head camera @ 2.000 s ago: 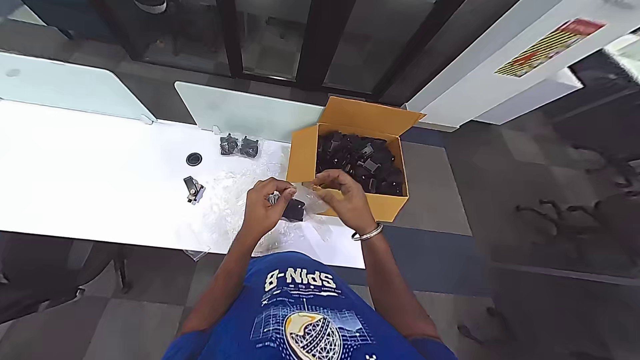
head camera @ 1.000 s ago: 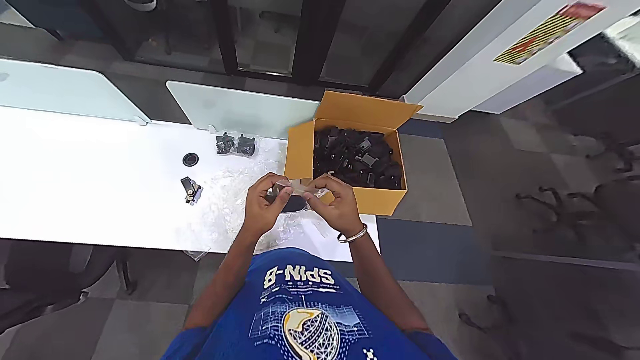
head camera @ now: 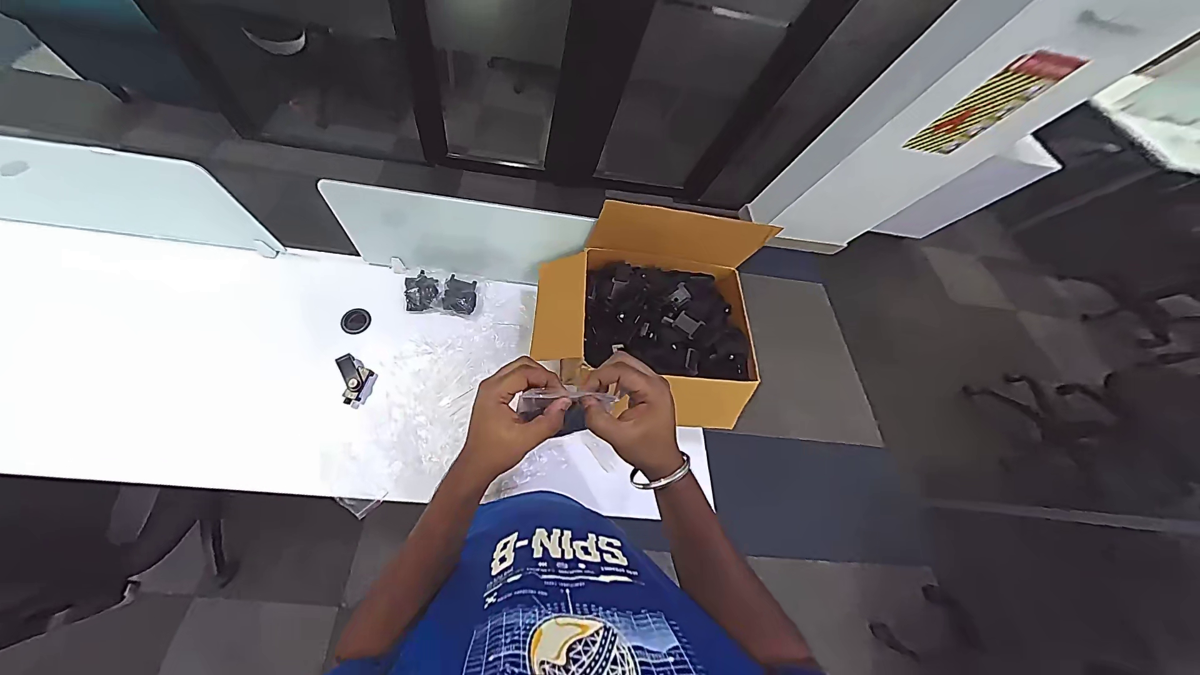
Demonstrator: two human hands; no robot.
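Observation:
My left hand (head camera: 514, 417) and my right hand (head camera: 634, 411) pinch a clear plastic bag (head camera: 544, 401) between them, over the front edge of the white table. A dark part (head camera: 574, 419) shows just below the fingers; whether it is inside the bag I cannot tell. Beyond my right hand, an open cardboard box (head camera: 717, 401) holds many black plastic parts (head camera: 656, 314). Clear plastic bags (head camera: 431, 403) lie heaped to the left of my hands.
On the white table (head camera: 187, 356) are a black round disc (head camera: 356, 321), a small black-and-metal device (head camera: 355, 380) and two bagged black parts (head camera: 441, 293). Frosted partitions (head camera: 459, 225) line the back edge. A dark chair (head camera: 94, 553) stands at the lower left.
Both hands have closed in around the clear bag, and the dark part beneath it is more covered than two seconds ago. The box and the things on the table have stayed put.

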